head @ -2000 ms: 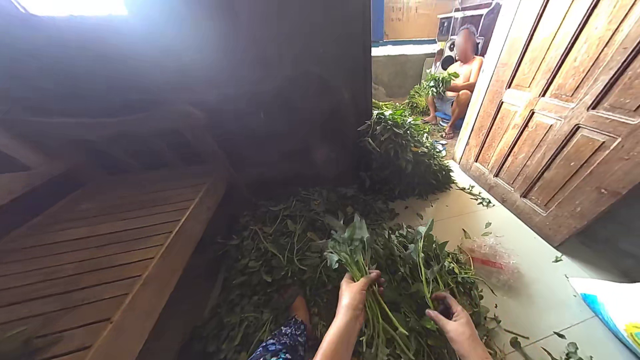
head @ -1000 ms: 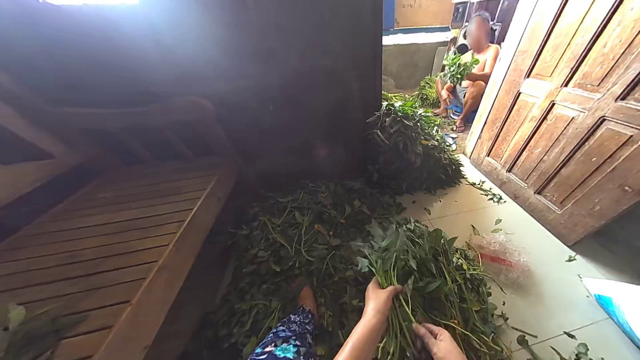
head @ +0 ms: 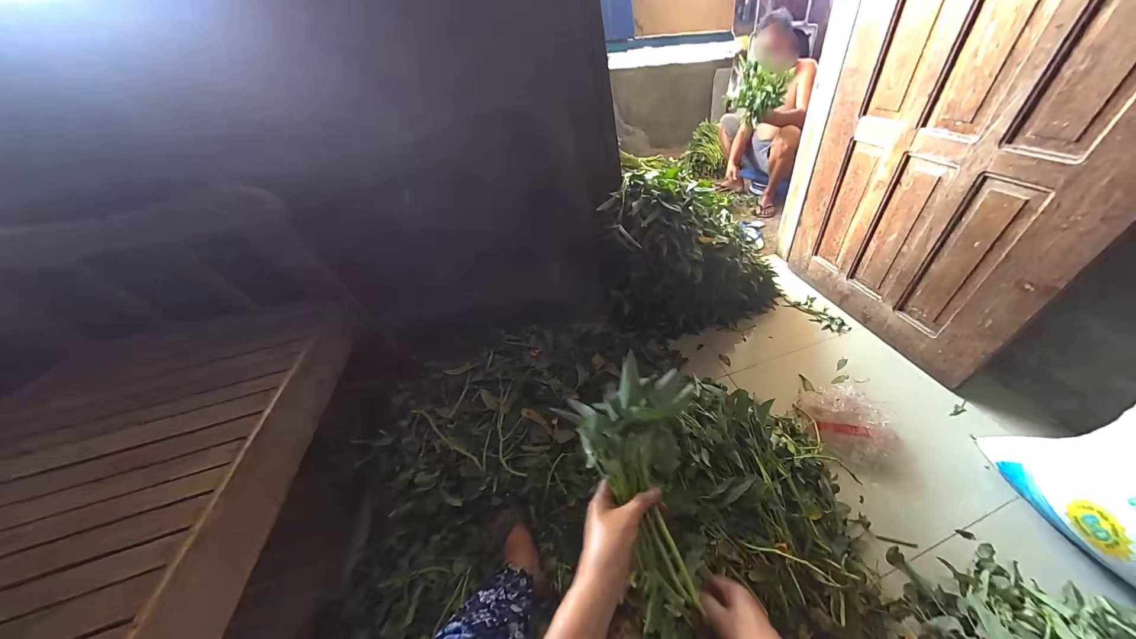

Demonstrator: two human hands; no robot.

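Note:
My left hand (head: 617,528) is closed around the stems of a bunch of leafy greens (head: 635,426), whose leaves point up and away from me. Lower and to the right, my right hand (head: 735,608) is blurred beside the lower stems; whether its fingers grip one is not clear. Under and around both hands lies a wide heap of cut leafy greens (head: 497,426), with long stems showing on its right side (head: 772,497). My foot (head: 521,546) rests at the near part of the heap, below a blue patterned garment.
A slatted wooden bench (head: 151,479) stands at left, a dark wall behind. A tall pile of greens (head: 683,248) is by the doorway, where a seated person (head: 772,115) holds a bunch. A wooden door (head: 967,169), clear plastic (head: 848,426) and a white sack (head: 1065,497) are at right.
The bunch in my left hand now stands more upright and looks fuller than two seconds ago. The seated person's bunch is raised nearer the face.

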